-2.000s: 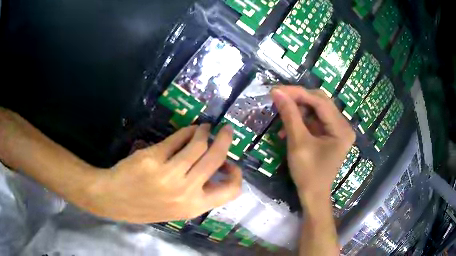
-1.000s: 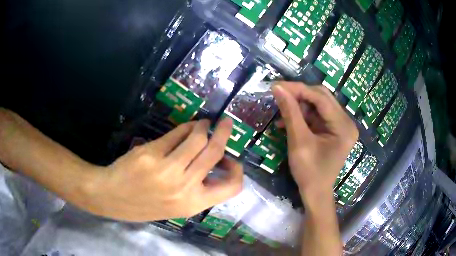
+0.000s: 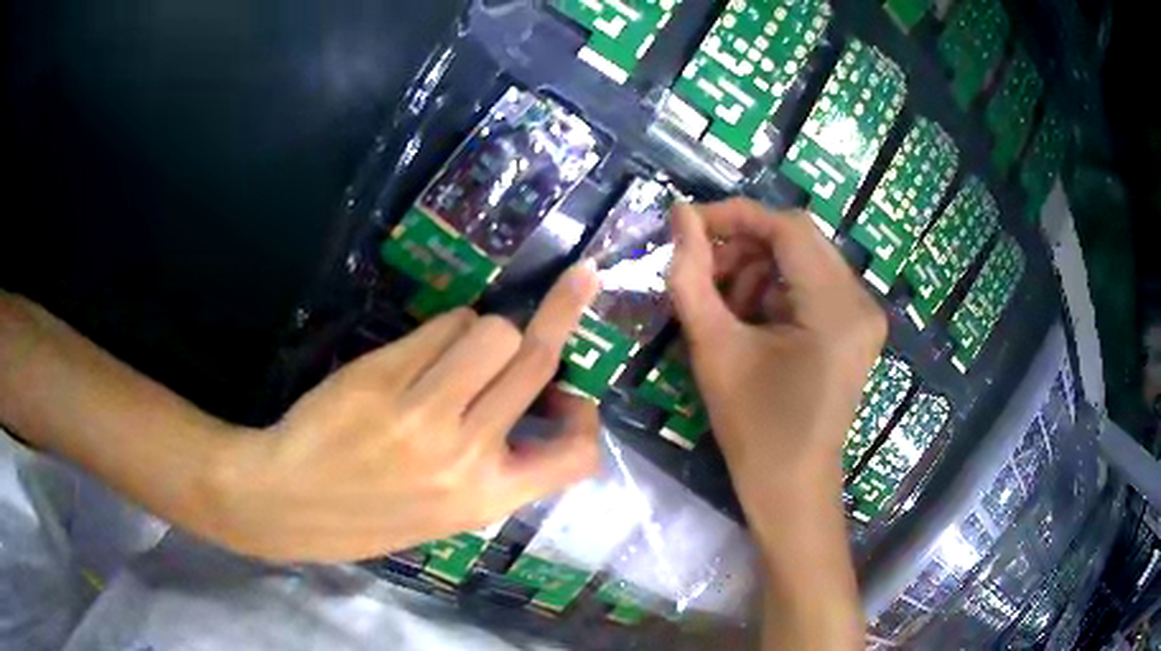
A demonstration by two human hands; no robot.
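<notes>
A green circuit board (image 3: 597, 356) lies in a tray pocket between my hands. A shiny dome sheet (image 3: 633, 261) covers its padded part and leaves the green end showing. My left hand (image 3: 420, 420) rests over the tray, its index fingertip on the sheet's left edge. My right hand (image 3: 777, 318) has thumb and index finger pinched at the sheet's upper right edge; they seem to grip that edge. Another board with a shiny sheet (image 3: 513, 172) on it lies to the upper left.
The shiny tray (image 3: 509, 41) holds several bare green boards (image 3: 754, 64) at the upper right. More boards (image 3: 550, 581) show below, partly under a glossy pale film (image 3: 637, 509). Pale gridded packs (image 3: 1006, 509) lie at the lower right. Crinkled clear plastic is at the lower left.
My left index fingertip has moved up from the board's green end onto the sheet's edge. The sheet lies flatter over the board. My right hand has shifted slightly left.
</notes>
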